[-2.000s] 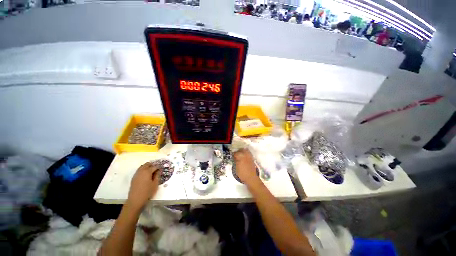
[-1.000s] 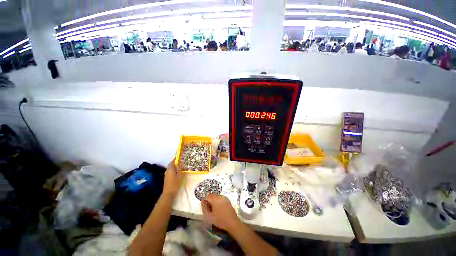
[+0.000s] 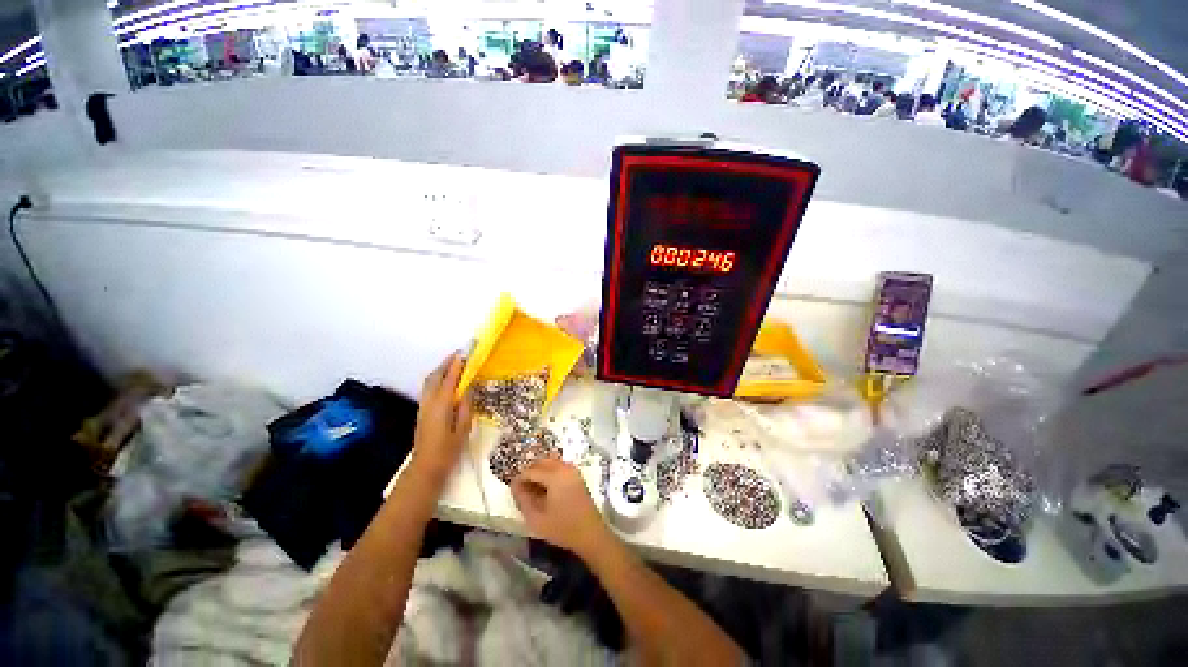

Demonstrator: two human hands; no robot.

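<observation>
My left hand point(image 3: 444, 414) grips the left side of the yellow parts bin point(image 3: 532, 347), which is tipped toward the front of the table. Small metal snap parts point(image 3: 516, 399) lie at its lowered edge, right at the left parts well point(image 3: 524, 451). My right hand point(image 3: 555, 500) is at the front edge of that well with fingers curled; whether it holds a part cannot be told. The snap-setting machine's nose and lower die point(image 3: 635, 493) stand to the right of my right hand.
The control panel point(image 3: 710, 267) stands behind the die. The right parts well point(image 3: 743, 495) holds metal parts. A second yellow bin point(image 3: 784, 365), a phone point(image 3: 899, 322) and a clear plastic bag of fasteners point(image 3: 971, 463) are at right. White fur point(image 3: 248, 625) lies below the table.
My left hand has tipped the yellow bin up at the back, toward the left well. Parts have slid to its front edge. My right hand stays near the well.
</observation>
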